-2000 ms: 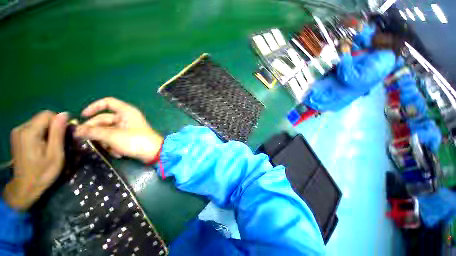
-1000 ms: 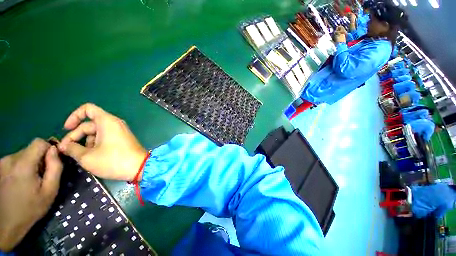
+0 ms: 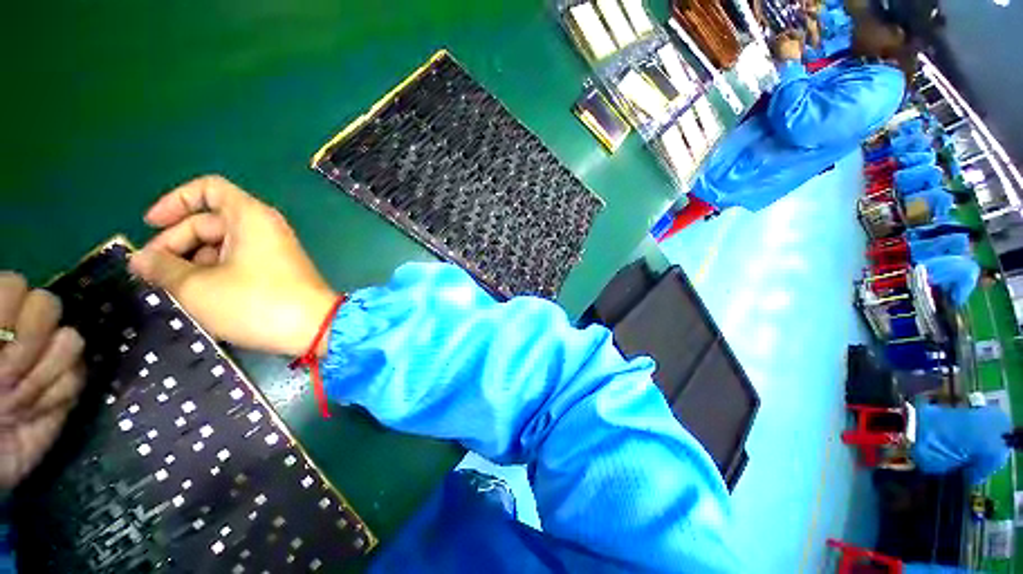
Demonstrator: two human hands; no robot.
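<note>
The black FPC panel (image 3: 213, 420) lies at the lower left, with a thin yellow-gold edge and many small white pads. My right hand (image 3: 230, 269) is at its far corner, thumb and forefinger pinched together on the edge. My left hand (image 3: 36, 381) is over the panel's left part, cut off by the frame's left edge, fingers curled. A tiny pale yellowish spot shows at its fingers; I cannot tell whether it is a held piece.
A second black panel stack (image 3: 466, 179) with a yellow edge lies beyond my right forearm. Black trays (image 3: 690, 364) are beside the bench at right. White and yellow-framed parts (image 3: 651, 95) lie farther off, near a person in a blue smock (image 3: 785, 135). Red stools stand beyond.
My left hand has moved away from the panel's far corner and my right fingers, toward the left edge. My right hand remains at the corner. More of the panel shows.
</note>
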